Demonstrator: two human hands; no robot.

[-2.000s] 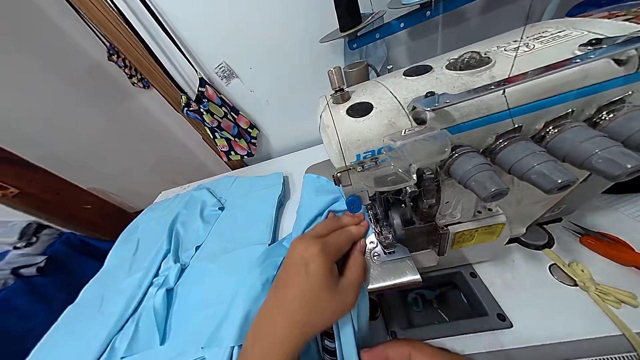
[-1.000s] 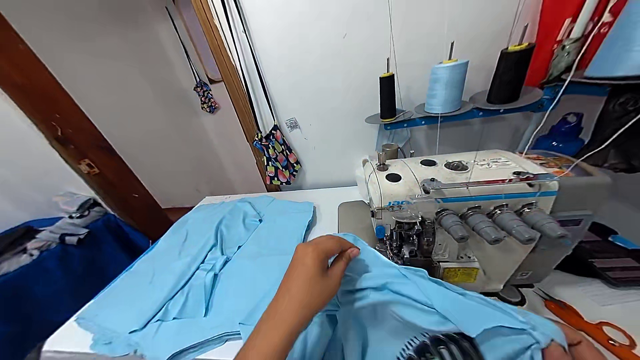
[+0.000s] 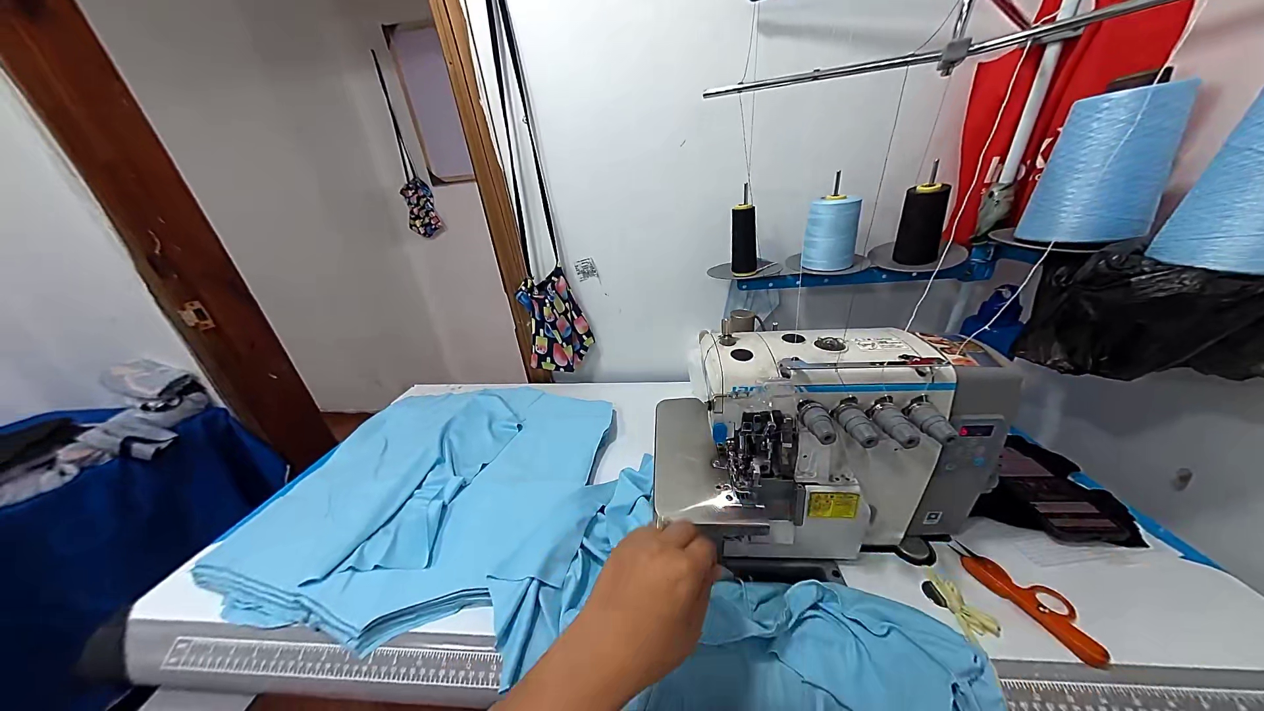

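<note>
My left hand (image 3: 657,592) is low in the centre, its fingers curled just below the metal plate (image 3: 691,484) at the front of the overlock sewing machine (image 3: 829,444). Whether cloth is pinched in its fingers cannot be told. Beneath and to the right of it, a light blue garment piece (image 3: 839,647) lies bunched over the table's front edge. A stack of light blue cut fabric (image 3: 434,513) spreads over the table to the left, with a crumpled part running toward my hand. My right hand is out of view.
Orange-handled scissors (image 3: 1037,602) and a yellowish cord (image 3: 963,607) lie right of the garment. A ruler strip (image 3: 336,664) runs along the table's front edge. Thread cones (image 3: 831,234) stand on a rack behind the machine. Dark fabric (image 3: 1062,494) lies at the right.
My right hand, seen at the right a second ago, has left the view. The garment spread between my hands now lies lower, bunched at the table's front. The view has pulled back from the machine.
</note>
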